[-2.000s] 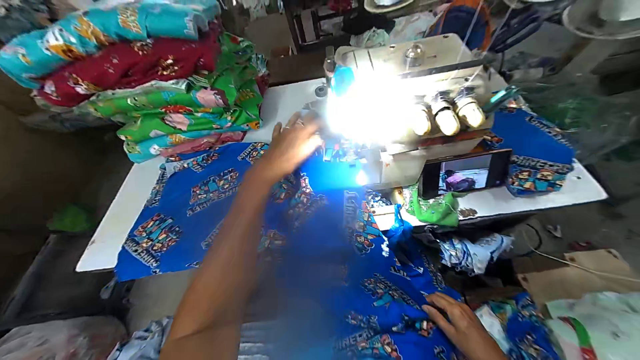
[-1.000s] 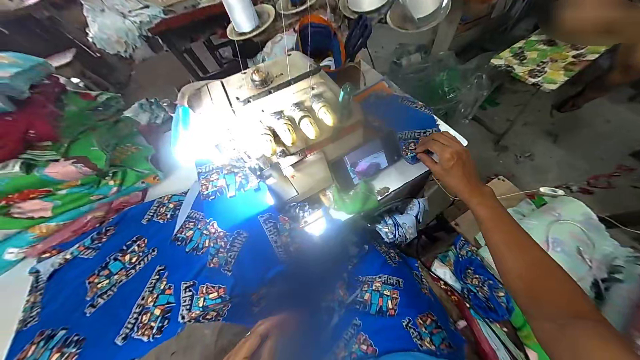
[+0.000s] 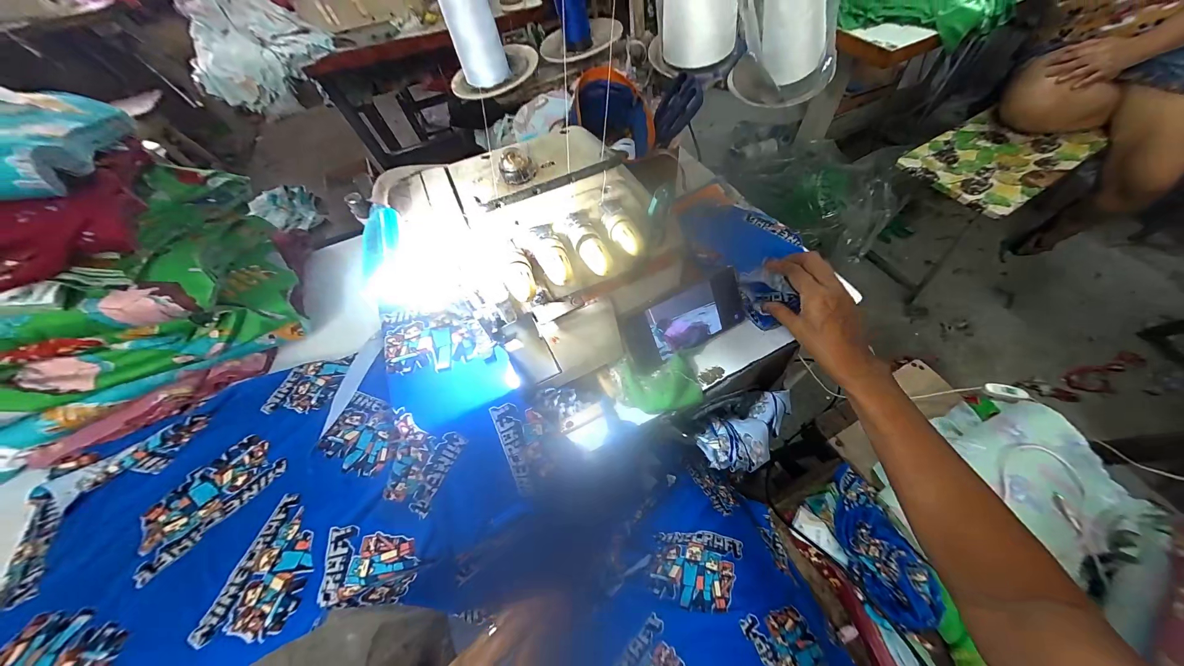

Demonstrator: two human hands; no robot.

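Note:
My right hand (image 3: 819, 310) reaches to the far right of the table, its fingers closed on an edge of folded blue printed fabric (image 3: 768, 294) beside a propped phone (image 3: 684, 319). My left hand (image 3: 518, 634) is at the bottom centre, blurred and partly cut off, over a large blue printed cloth (image 3: 222, 518); its fingers cannot be made out. The cloth spreads over the table's left part and down the front. An overlock sewing machine (image 3: 555, 222) with a bright lamp stands beyond it, and part of the cloth lies near its needle area.
Folded printed fabrics (image 3: 139, 305) are stacked at the left. Thread cones (image 3: 698, 32) stand behind the machine, with threads running down to it. Fabric scraps and a pale bag (image 3: 1045, 481) lie at lower right. Another person's legs (image 3: 1064, 111) are at upper right, by a patterned stool (image 3: 999, 162).
My right hand has moved from the cloth at the front to the folded blue fabric beyond the phone. My left hand has come back from beside the machine to the bottom. The view has swung right.

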